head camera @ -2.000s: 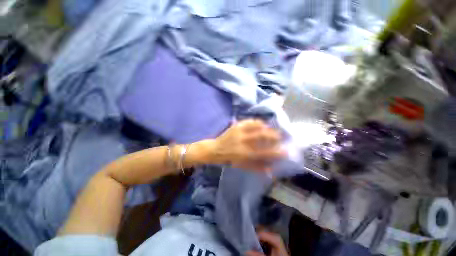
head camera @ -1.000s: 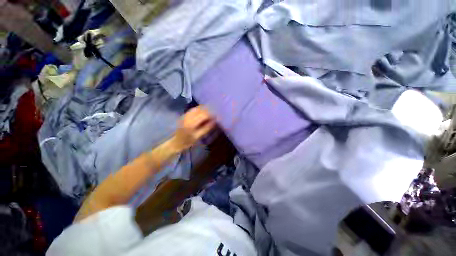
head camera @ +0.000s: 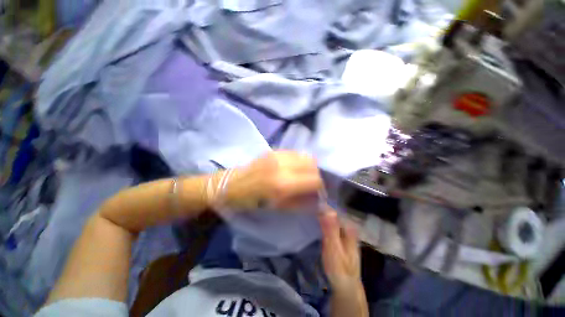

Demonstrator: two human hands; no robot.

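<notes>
A light blue-grey garment panel (head camera: 272,232) hangs below my hands at the table's front edge. My left hand (head camera: 288,181) is closed on the cloth, blurred, with its fingers hidden. My right hand (head camera: 339,244) is just below and to the right, its fingertips at the cloth's edge; blur hides whether they grip it. Another part of the pale cloth (head camera: 214,136) spreads left over the purple surface (head camera: 179,77). Brightly lit cloth (head camera: 350,133) lies left of the needle area of the overlock machine (head camera: 446,93).
A white tape roll (head camera: 525,232) and yellow-handled scissors (head camera: 507,278) are at the lower right. Grey V-shaped prongs (head camera: 430,238) sit at the table edge below the machine head. More blue-grey cloth (head camera: 93,80) is heaped at the back and left.
My left hand has moved from the far left to the machine's front, and my right hand has come into view. The view has swung right. Pale cloth now covers part of the purple surface.
</notes>
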